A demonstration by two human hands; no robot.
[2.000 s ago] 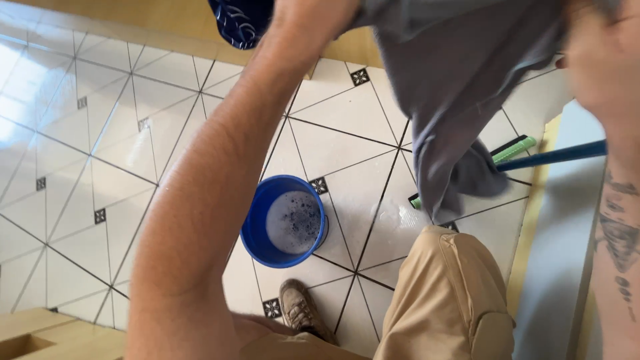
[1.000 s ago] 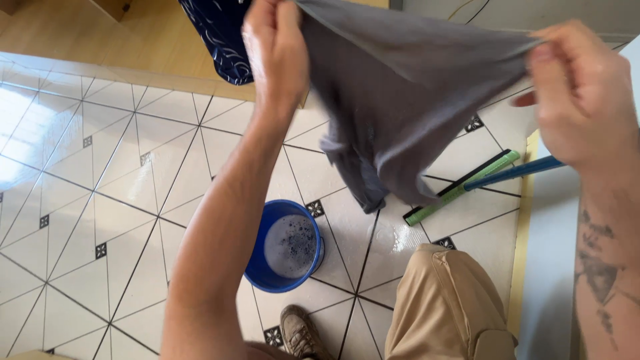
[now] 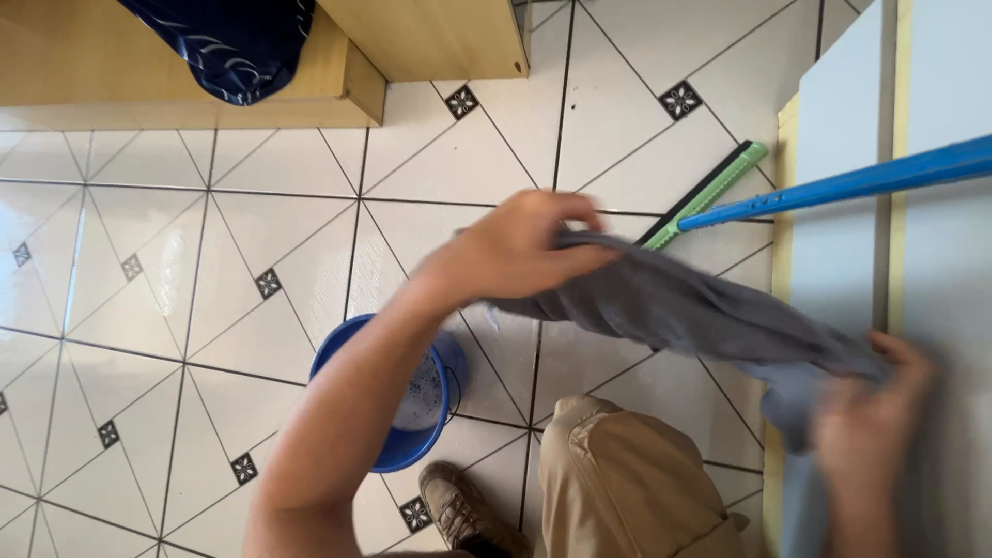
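Note:
A grey cloth (image 3: 682, 310) stretches lengthwise, bunched and folded, between my two hands. My left hand (image 3: 519, 248) grips its left end, thumb and fingers around the fabric, near the middle of the view. At the lower right, my right hand (image 3: 872, 411) holds the other end and is blurred. Below and left of my left hand stands a blue bucket (image 3: 446, 372) with foamy water in it, partly hidden by my left forearm. Beyond the cloth, a floor squeegee with a green head (image 3: 721, 182) and a blue handle (image 3: 852, 186) rests against the tiled floor.
Wooden furniture (image 3: 256, 116) borders the floor at the upper left, with a dark blue patterned fabric (image 3: 248, 66) over it. A pale panel with yellowish edges (image 3: 837, 139) stands on the right. My bent knee (image 3: 628, 473) and shoe (image 3: 465, 504) are below.
The cloth was spread out high between my hands one second ago; now it is bunched lengthwise and lower. My right hand has moved down. The view has shifted.

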